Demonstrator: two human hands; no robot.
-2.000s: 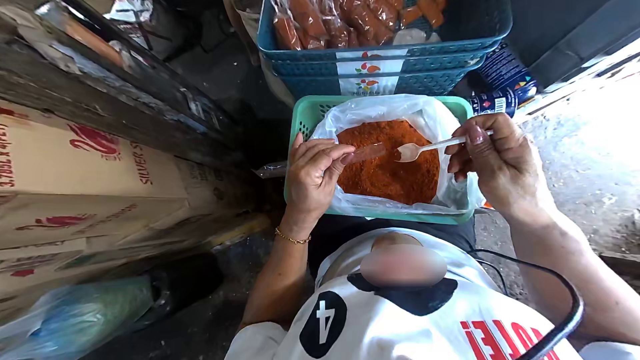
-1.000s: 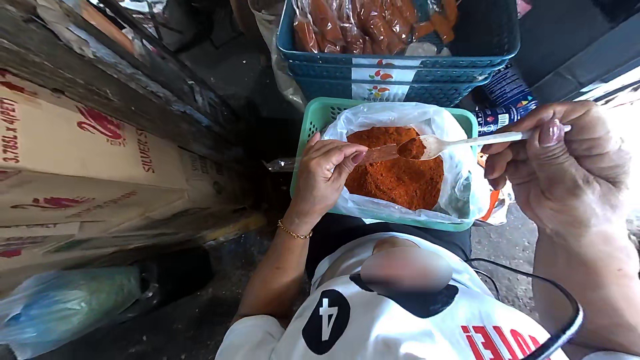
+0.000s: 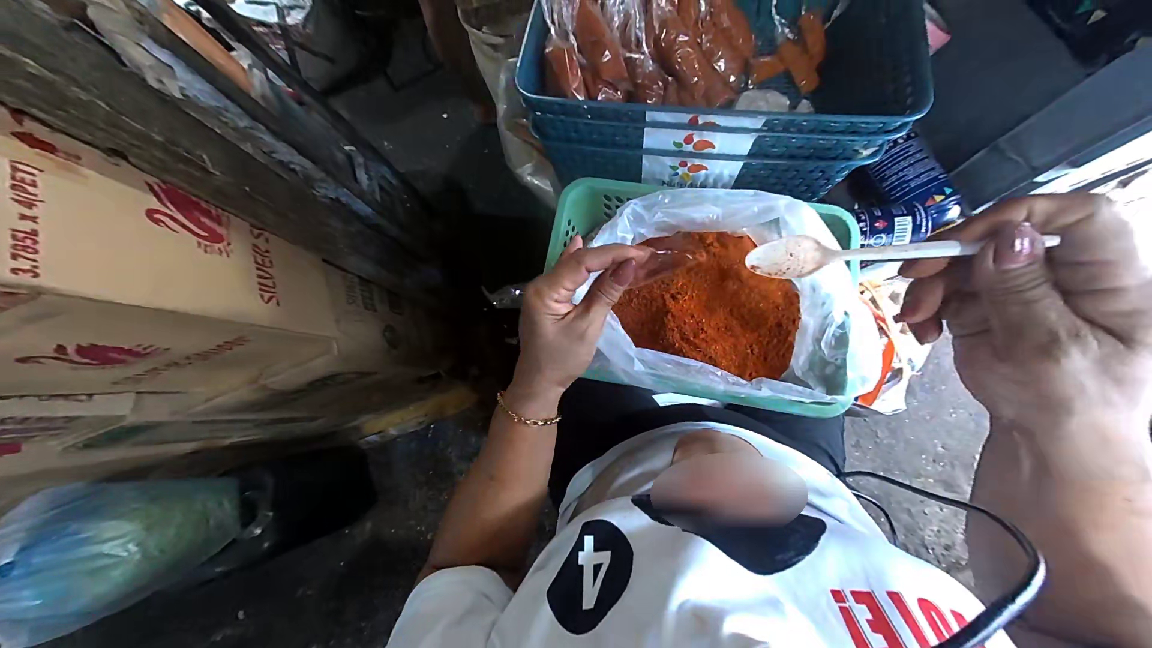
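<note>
A green plastic basket (image 3: 576, 211) sits at my lap, lined with a clear plastic bag (image 3: 823, 315) that holds orange-red powder (image 3: 720, 315). My left hand (image 3: 571, 315) pinches the edge of a small clear plastic bag (image 3: 664, 261) over the powder's left part; how much is inside I cannot tell. In my right hand (image 3: 1035, 297) is the handle of a white plastic spoon (image 3: 796, 257), gripped between thumb and fingers. The spoon's bowl hangs over the powder's right side, with only a few reddish specks on it.
Stacked blue plastic baskets (image 3: 585, 148) stand beyond the green one; the top one holds filled orange-brown packets (image 3: 688, 54). A dark blue container (image 3: 913, 193) lies at their right. Cardboard boxes (image 3: 171, 243) line the left, above a plastic bag (image 3: 117, 540). A black cable (image 3: 976, 508) loops near my right forearm.
One second ago the spoon carried a heap of powder at the small bag's mouth; now its bowl is nearly bare and farther right of the bag. My left hand still holds the small bag.
</note>
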